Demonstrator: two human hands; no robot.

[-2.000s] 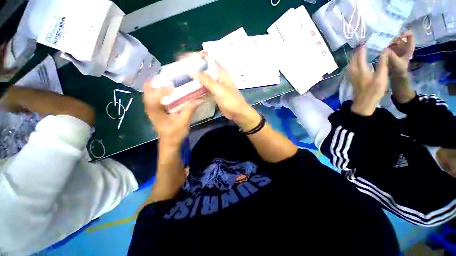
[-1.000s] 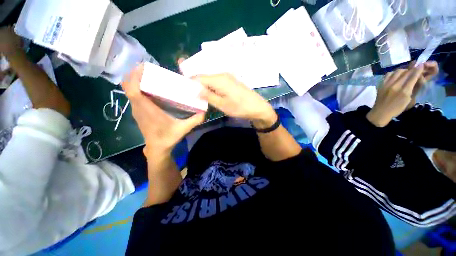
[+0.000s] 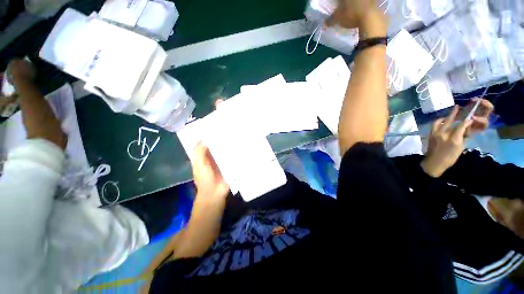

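My left hand (image 3: 208, 175) is at the bench's front edge, its fingers on a white carton (image 3: 250, 163) that looks flat and sticks out over the edge. This carton overlaps fanned flat white cartons (image 3: 290, 106) behind it. My right arm is stretched far forward and right. My right hand (image 3: 357, 16) is blurred at the top of the picture, by white boxes with thin white cable loops (image 3: 313, 41). Whether it grips anything cannot be told. The arm hides part of the carton stack at the right.
White boxes with dark print (image 3: 109, 57) are stacked at the left. A cable ring and white sticks (image 3: 139, 148) lie on the green bench. A pale metal strip (image 3: 241, 41) crosses it. A person in white sits left, one in black right. Cable-topped boxes (image 3: 411, 54) fill the upper right.
My right hand has left the small white box I held in both hands and moved far to the upper right. My left hand now holds a white carton nearer my body. The view has shifted.
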